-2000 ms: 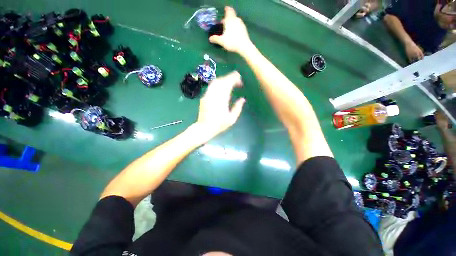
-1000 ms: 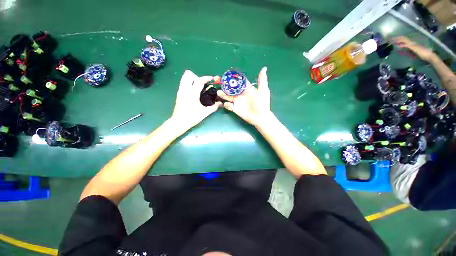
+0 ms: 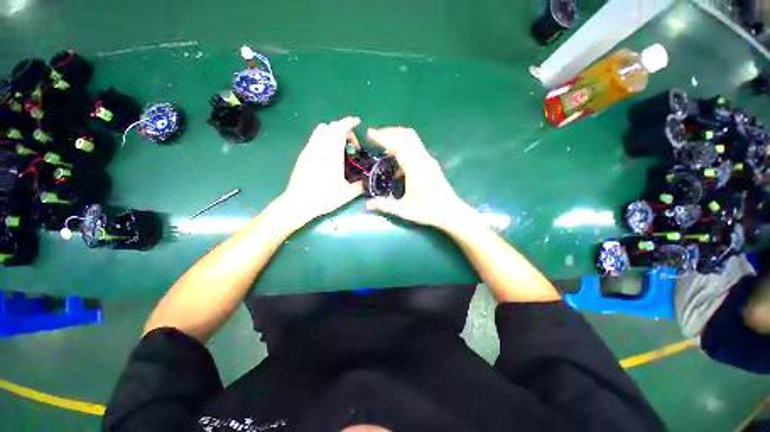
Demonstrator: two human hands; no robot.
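Note:
My left hand [image 3: 325, 173] holds a black housing [image 3: 355, 167] in front of me, with thin red wires at its mouth. My right hand [image 3: 420, 179] holds a round disc [image 3: 382, 177] on edge against the housing's open end, its dark ringed side showing. The fingers hide parts of both pieces. To the left lie another disc [image 3: 255, 86] with a white lead and plug, touching a black housing [image 3: 234, 119], a separate disc [image 3: 160, 122] and a thin metal rod [image 3: 216, 203].
Black units [image 3: 38, 156] are piled at far left, and one unit [image 3: 135, 229] lies nearer. At right are a drink bottle [image 3: 599, 87], a metal post [image 3: 591, 46], a black cylinder [image 3: 553, 21] and another pile [image 3: 675, 181]. A person's sleeve [image 3: 743, 337] shows at the right edge.
My hands took the disc and housing from the far side to in front of me. The disc, face-up a second ago, is now turned on edge against the housing.

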